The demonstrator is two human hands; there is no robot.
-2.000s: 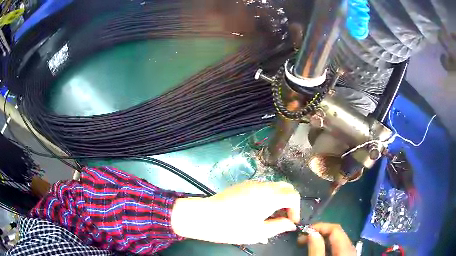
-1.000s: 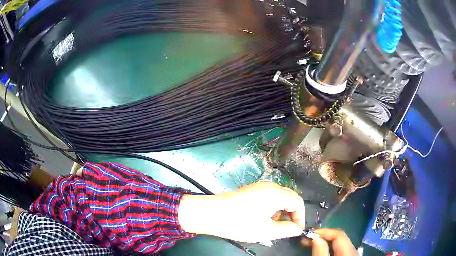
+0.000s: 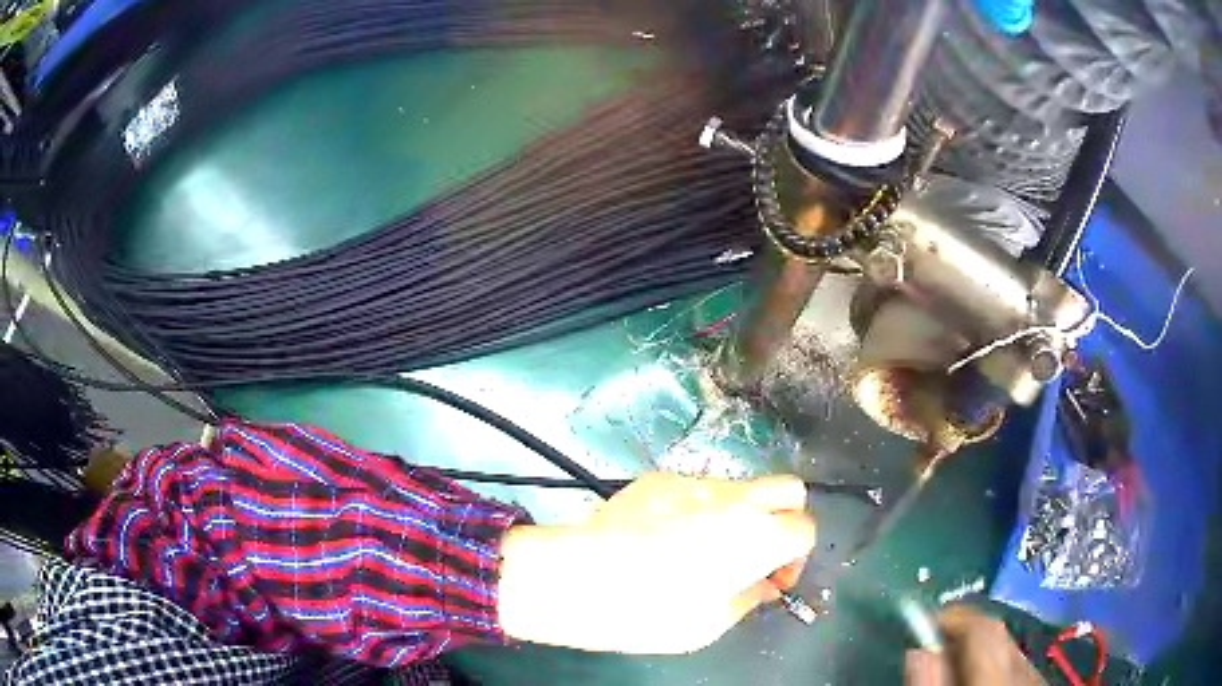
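Observation:
My left hand [image 3: 657, 570], in a plaid sleeve, pinches a short dark cable end. A small silver connector [image 3: 799, 608] sticks out beyond its fingertips. My right hand [image 3: 978, 649] is blurred and partly cut off by the bottom edge, to the right of the connector and apart from it. It holds a slim pale tool [image 3: 921, 625] whose kind I cannot tell. Another thin black cable [image 3: 838, 487] passes behind my left hand, with a small silver tip on its right end.
Black cables [image 3: 402, 295] loop over the green mat [image 3: 335, 174]. A steel post [image 3: 878, 81] bears a metal clamp block [image 3: 985, 275] above fine wire debris [image 3: 764, 395]. A blue tray [image 3: 1166, 442] holds a clear bag of silver parts [image 3: 1079, 536]; red handle loops [image 3: 1076, 654] lie beside it.
My right hand has let go of the connector and moved right, and now holds the pale tool. My left hand keeps its pinch. The connector and the second cable's silver tip show more clearly.

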